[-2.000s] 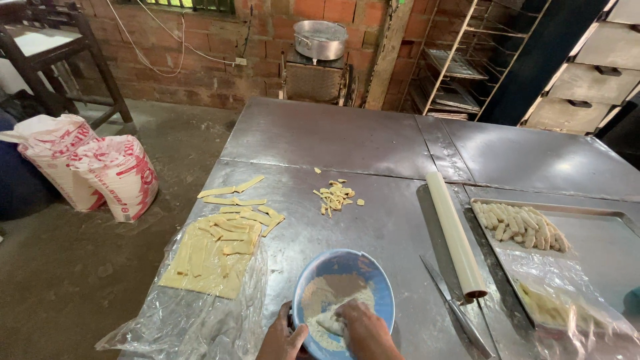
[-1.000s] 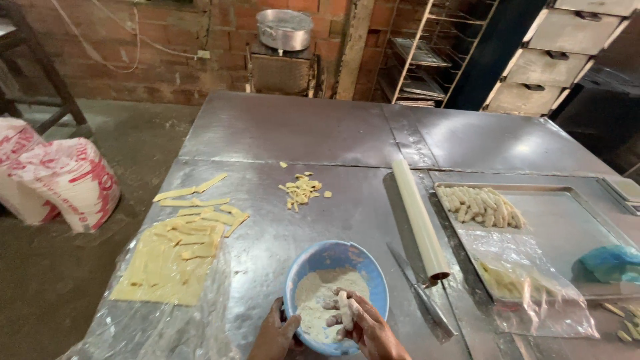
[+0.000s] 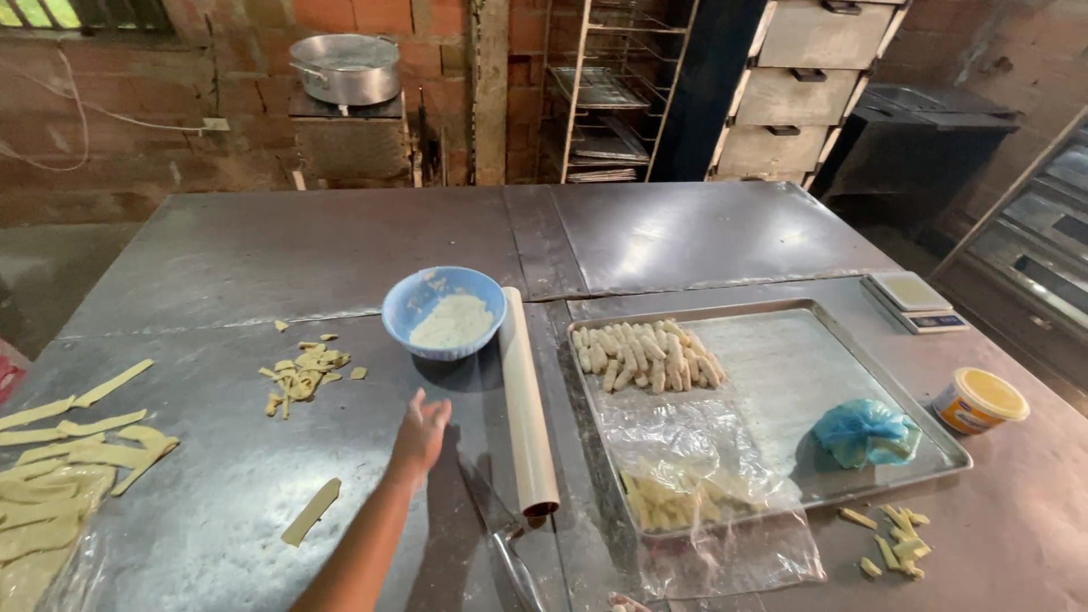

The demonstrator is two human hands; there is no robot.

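My left hand (image 3: 422, 429) reaches over the steel table, fingers apart and holding nothing, just short of a blue plastic bowl (image 3: 414, 330) with white flour inside. Only some fingertips of my right hand (image 3: 627, 603) show at the bottom edge; whether they hold something is unclear. Beside the bowl lies a long pale tube (image 3: 529, 408), with a knife (image 3: 489, 501) left of its lower end. One flat dough strip (image 3: 311, 512) lies left of my left forearm. Small dough scraps (image 3: 304, 372) form a pile, and more dough strips (image 3: 51, 476) lie at far left.
A metal tray (image 3: 765, 340) holds floured finger-shaped pieces (image 3: 650, 353), clear plastic (image 3: 705, 476) over yellow pieces and a blue bag (image 3: 867, 433). To its right are a tub (image 3: 980, 401) and a scale (image 3: 914, 299). Dough pieces (image 3: 899, 540) lie below the tray.
The bowl has moved from between my hands to farther up the table, against the tube. My right hand has left the bowl. A single dough strip now lies near my left forearm. The view has shifted right.
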